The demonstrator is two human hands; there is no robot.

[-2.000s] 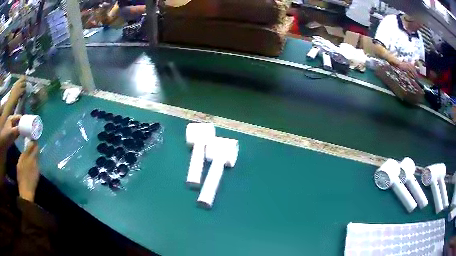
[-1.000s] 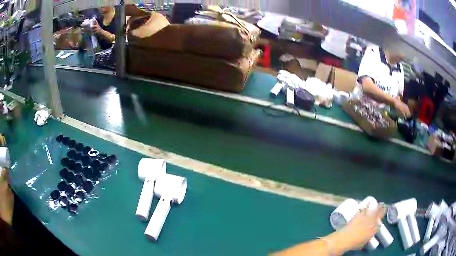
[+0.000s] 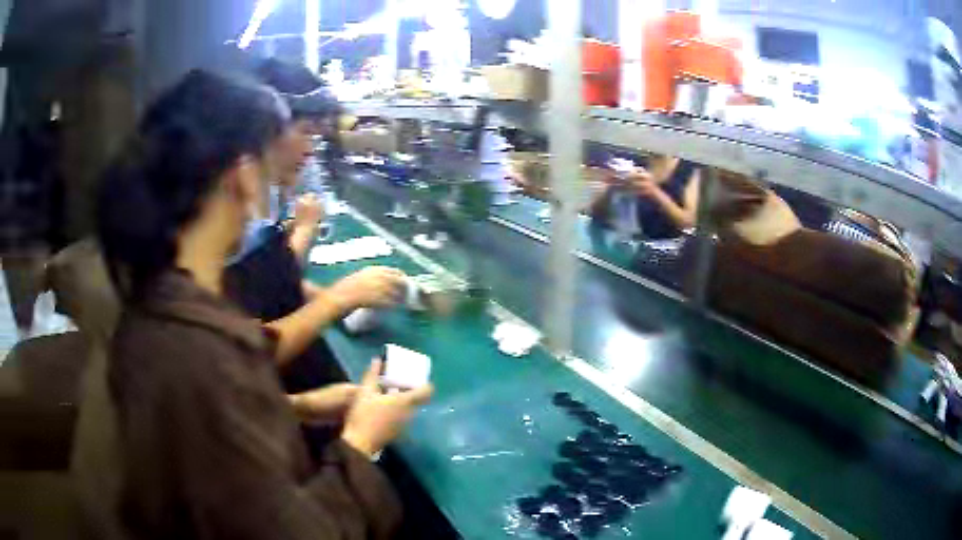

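Neither of my hands is in view. Black round caps (image 3: 601,469) lie in rows on the green bench top, with shiny clear film (image 3: 480,456) beside and under them. White hair dryer parts (image 3: 745,506) lie at the lower right, cut off by the bottom edge. A neighbouring person in a brown top holds a small white unit (image 3: 406,366) in both hands at the bench edge.
A second person (image 3: 364,287) reaches over the bench further back. A white crumpled piece (image 3: 515,336) lies by the metal post (image 3: 564,211). Beyond the green belt (image 3: 659,369) are large brown cartons (image 3: 812,295) and another person (image 3: 675,195).
The view has swung left and up. The hand that was on the white dryers at the right is out of view. The caps now appear lower and further right, and the neighbours have come into view.
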